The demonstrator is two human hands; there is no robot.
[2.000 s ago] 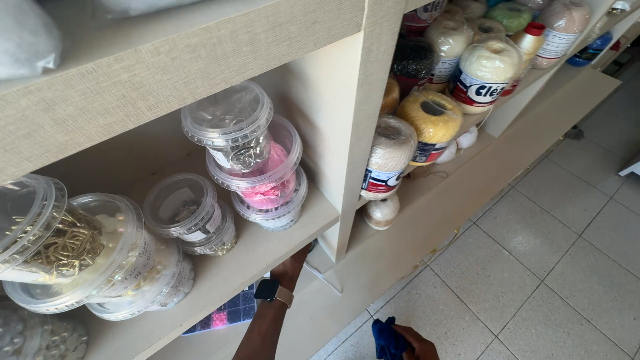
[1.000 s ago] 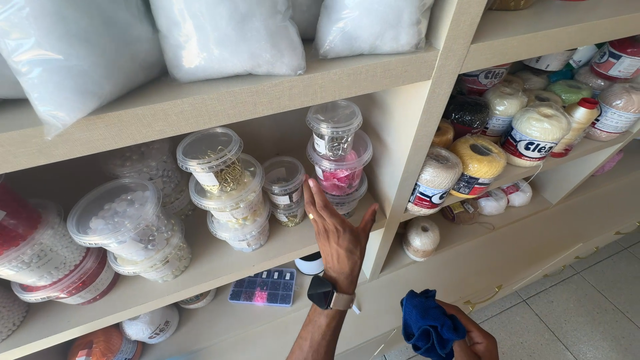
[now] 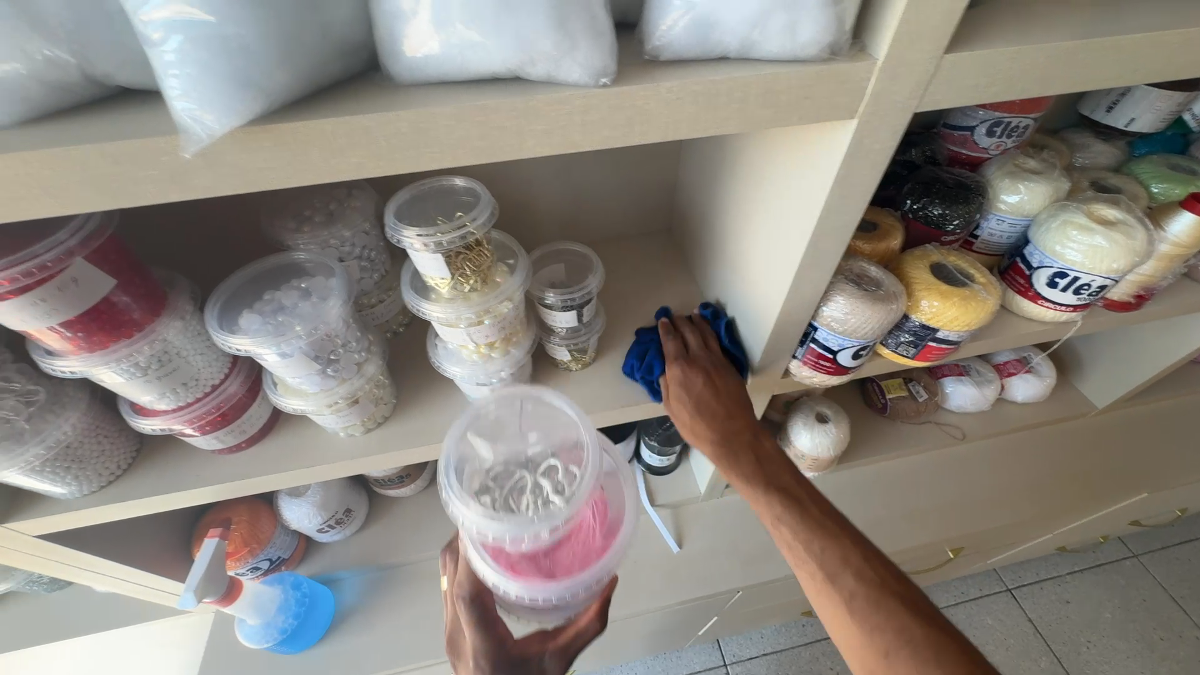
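My left hand (image 3: 516, 614) holds a stack of clear plastic tubs (image 3: 548, 553) from below, out in front of the shelf. The upper tub shows silvery metal pieces, the one under it something pink. My right hand (image 3: 698, 380) presses a bunched blue cloth (image 3: 645, 361) onto the shelf board (image 3: 609, 398), close to the upright divider. Left of the cloth stand two small stacked tubs (image 3: 567, 300), and beside them a taller stack with gold-coloured metal pieces (image 3: 464, 262) in its top tub.
Tubs of beads (image 3: 281, 328) line the shelf's left part. Bags of white stuffing (image 3: 497, 37) lie above. Yarn balls (image 3: 947, 300) fill the compartment right of the divider (image 3: 825, 206). Below stand a blue spray bottle (image 3: 286, 609), an orange yarn ball (image 3: 248, 534) and a dark bottle (image 3: 659, 448).
The pink tub stack has left its place by the divider and is in my left hand. My right hand has brought the blue cloth up from below onto the shelf board.
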